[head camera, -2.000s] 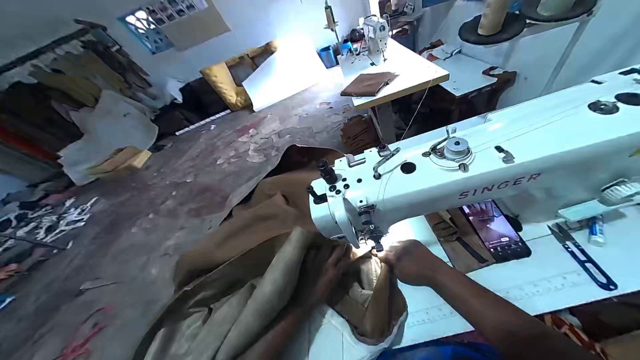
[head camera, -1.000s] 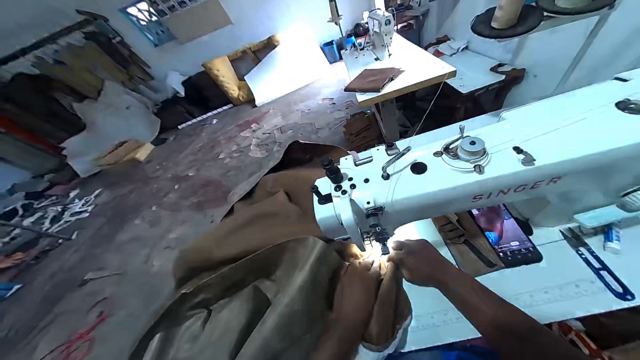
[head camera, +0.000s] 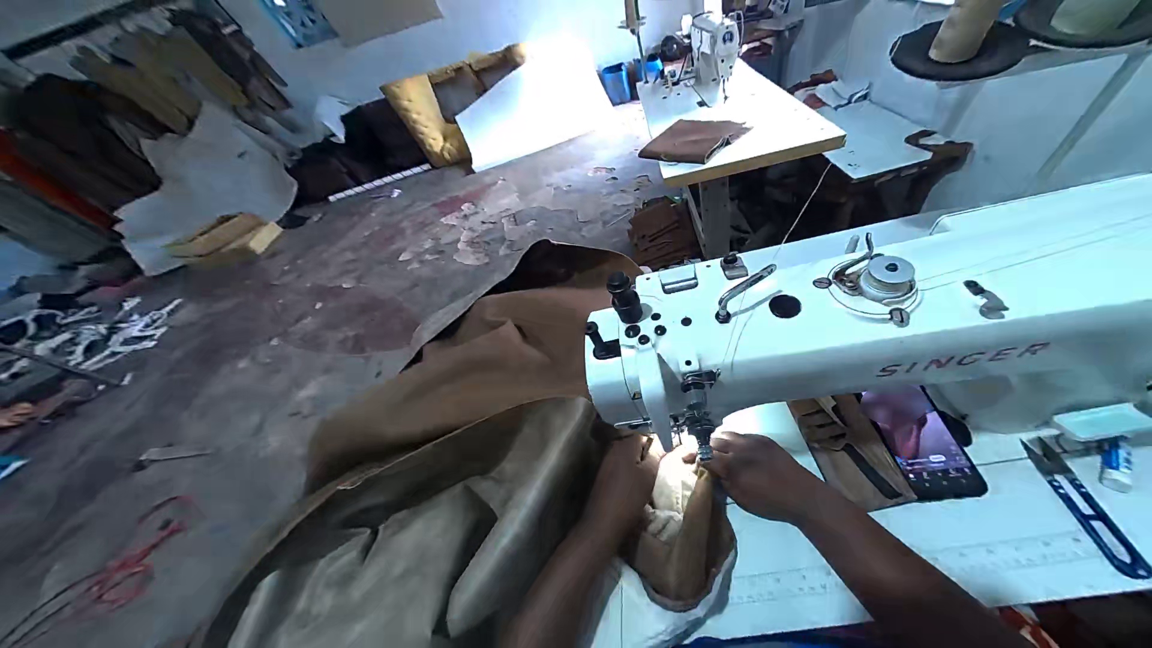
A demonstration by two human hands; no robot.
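Note:
A white Singer sewing machine (head camera: 810, 315) reaches in from the right, its presser foot (head camera: 705, 445) lit by a lamp. Close to the foot on the left, my left hand (head camera: 627, 472) grips brown leather, its fingertips partly hidden by the machine head. My right hand (head camera: 751, 472) pinches the edge of the same piece just right of the foot. Pale lining (head camera: 673, 486) shows between the hands. The large brown and olive leather piece (head camera: 504, 360) drapes off the table's left side.
Right of my right hand lie a brown leather piece (head camera: 846, 450), a phone (head camera: 922, 441), thread snips (head camera: 1089, 508) and a small tube (head camera: 1116, 463). Thread cones stand on a rack (head camera: 958, 54) at upper right. Another machine table (head camera: 765, 135), with folded leather (head camera: 693, 140), stands beyond.
The leather beside my left forearm has shifted, and the pale lining between my hands shows more than one second ago. Both hands stay at the presser foot.

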